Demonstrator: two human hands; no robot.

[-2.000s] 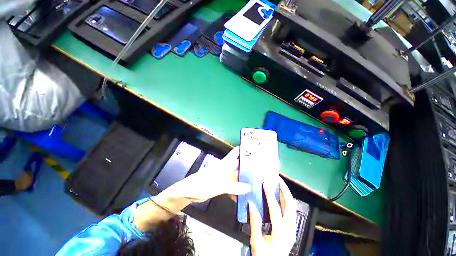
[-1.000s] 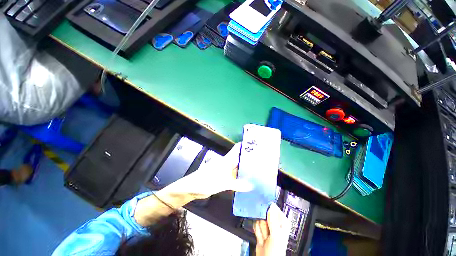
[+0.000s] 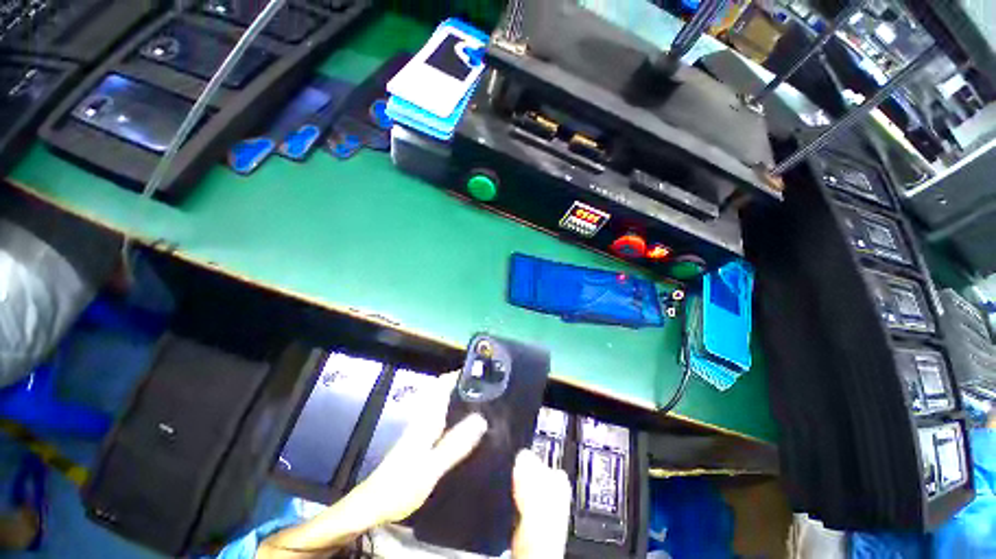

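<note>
A dark phone-size slab with a camera corner at its upper left, which looks like an assembled phone (image 3: 505, 437), is held upright and slightly tilted just below the bench's front edge. My left hand (image 3: 421, 464) grips its left side with the thumb on the dark face. My right hand (image 3: 543, 508) grips its lower right side. Behind it, a black tray at my lap holds silver-blue back covers (image 3: 333, 417) on the left and open phone bodies (image 3: 602, 480) on the right, partly hidden by my hands.
Black press (image 3: 612, 120) with green buttons stands on the green bench (image 3: 328, 235). Blue films (image 3: 584, 289) lie before it; a light-blue stack (image 3: 723, 325) is at its right. Foam tray (image 3: 66, 137), pull-tab strips (image 3: 300, 139) and white-and-blue cards (image 3: 437, 74) are left. Stacked black trays (image 3: 814, 360) stand right.
The silver-blue panel face in my hands has been replaced by a dark face with a camera corner. My hands sit lower and further left in the picture, and the view has shifted right.
</note>
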